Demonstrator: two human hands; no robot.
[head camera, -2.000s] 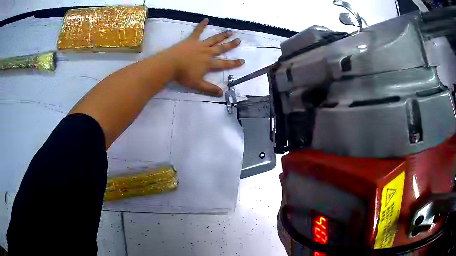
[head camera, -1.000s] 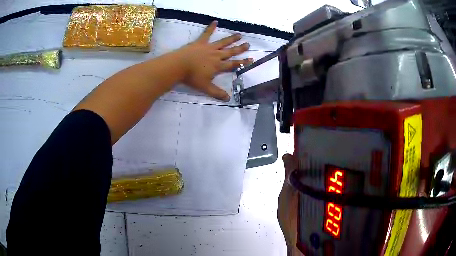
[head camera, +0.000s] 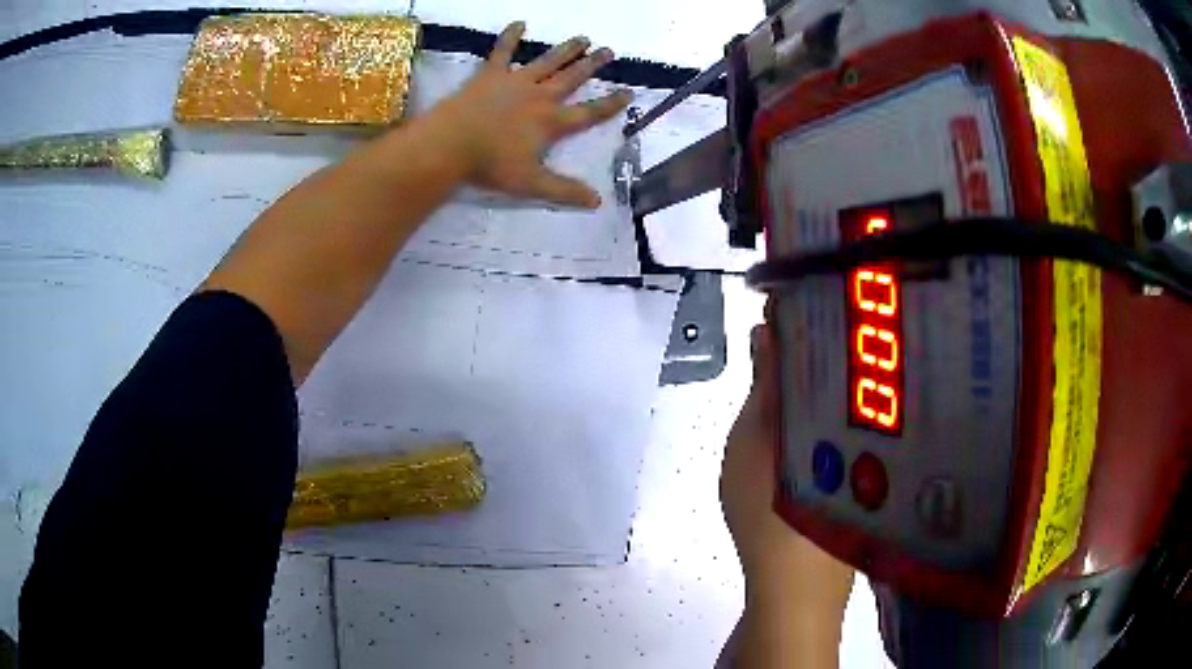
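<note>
The straight knife cutting machine (head camera: 902, 314) with red digits fills the right side. Its knife and standard (head camera: 682, 170) stand at the cut edge of the paper marker (head camera: 523, 379), and the grey base plate (head camera: 695, 333) shows partly below. My left hand (head camera: 529, 124) lies with fingers spread on the paper, left of the presser foot (head camera: 626, 170). My right hand (head camera: 771, 523) is behind the motor; the wrist and part of the hand show, its fingers and grip are hidden. A dark cut line runs left from the blade area through the paper.
An orange-gold block cloth weight (head camera: 298, 72) lies at the upper left. Long gold weights lie at the left (head camera: 85, 154) and lower middle (head camera: 392, 486). A black fabric strip (head camera: 464, 42) curves along the far edge. The speckled white table (head camera: 523, 621) shows in front.
The machine has moved away from me along the paper's right edge, its display coming into full view. My left hand has shifted slightly farther away. More of my right forearm shows.
</note>
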